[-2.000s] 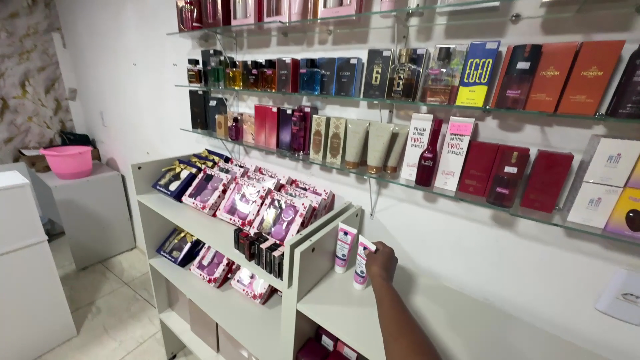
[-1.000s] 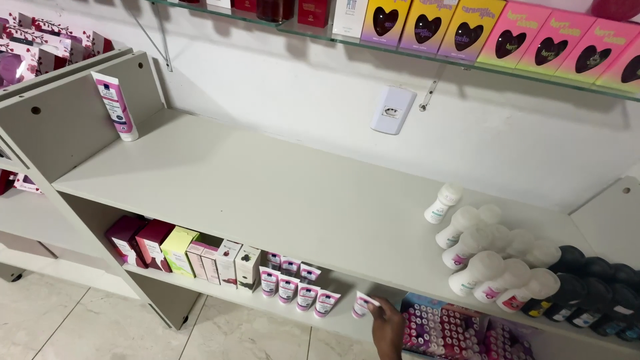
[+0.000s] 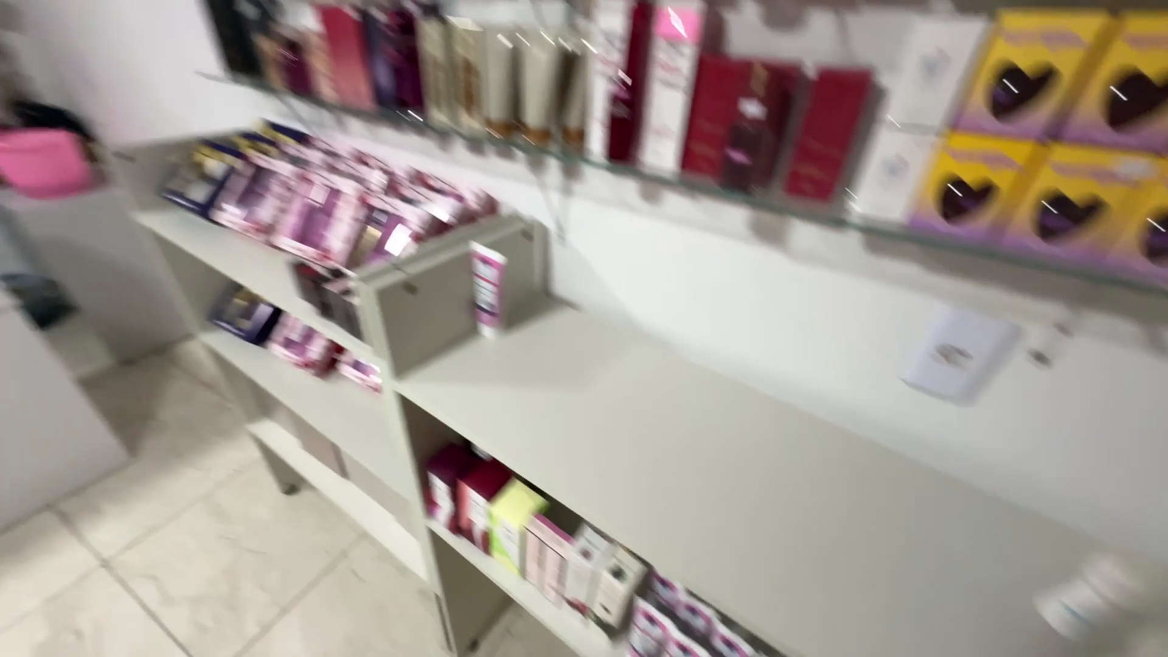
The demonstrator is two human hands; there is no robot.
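Note:
Neither my left hand nor my right hand shows in the head view, which is blurred. One pink and white squeeze tube stands upright on the top board of a pale shelf unit, close to its left side panel. On the shelf below, several similar tubes stand at the bottom edge of the view. Beside them is a row of small cartons, among them a yellow-green carton and a white carton. A blurred white bottle stands at the lower right of the top board.
A glass wall shelf above holds perfume boxes and yellow heart-window boxes. At left, an adjoining unit carries boxed gift sets. A pink basin rests on a counter. A white plate is on the wall.
The view has swung back to the left and blurred. The hand seen at the lower tubes one second ago is out of view. Two seconds ago a hand held a second tube beside the one on top.

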